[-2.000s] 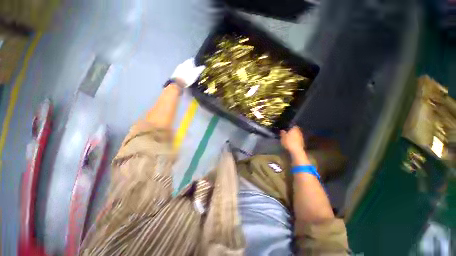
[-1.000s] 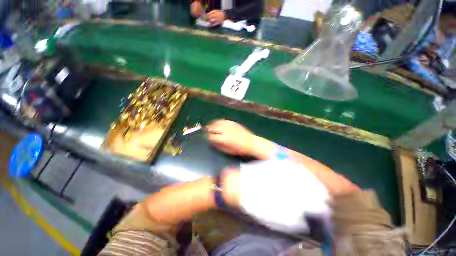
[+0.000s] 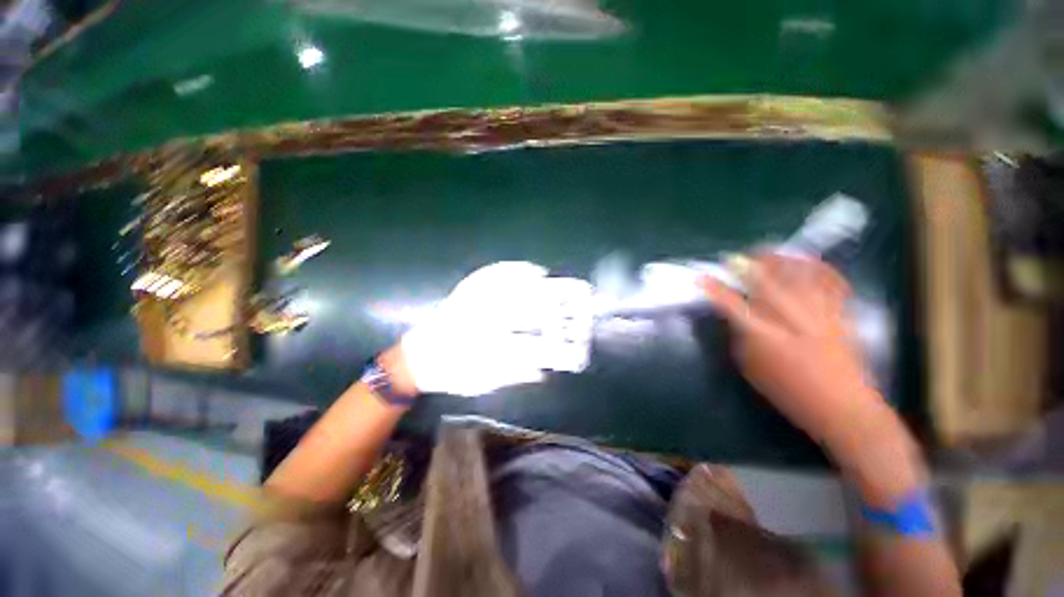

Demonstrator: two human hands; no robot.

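Note:
My left hand (image 3: 484, 332), in a white glove, is over the mat and holds a white square housing (image 3: 569, 324) at its fingertips; glare blurs the border between them. My right hand (image 3: 793, 321), bare with a blue wrist band, grips a whitish, clear-wrapped cord (image 3: 834, 224). The cord sticks out beyond the fingers, and a blurred pale stretch runs from the hand toward the housing. How the cord joins the housing is unclear.
A cardboard tray (image 3: 201, 335) of brass pieces (image 3: 193, 222) is at left, with loose pieces (image 3: 280, 315) beside it. A worn rail (image 3: 525, 126) separates the mat from the green belt (image 3: 408, 70). Cardboard (image 3: 974, 292) stands at right. Gold pieces (image 3: 379, 480) glint below my left forearm.
The black bin has left my hands. The white housing and cord, on the belt a second ago, are now in my hands over the mat. My hands have moved apart, and the view has shifted.

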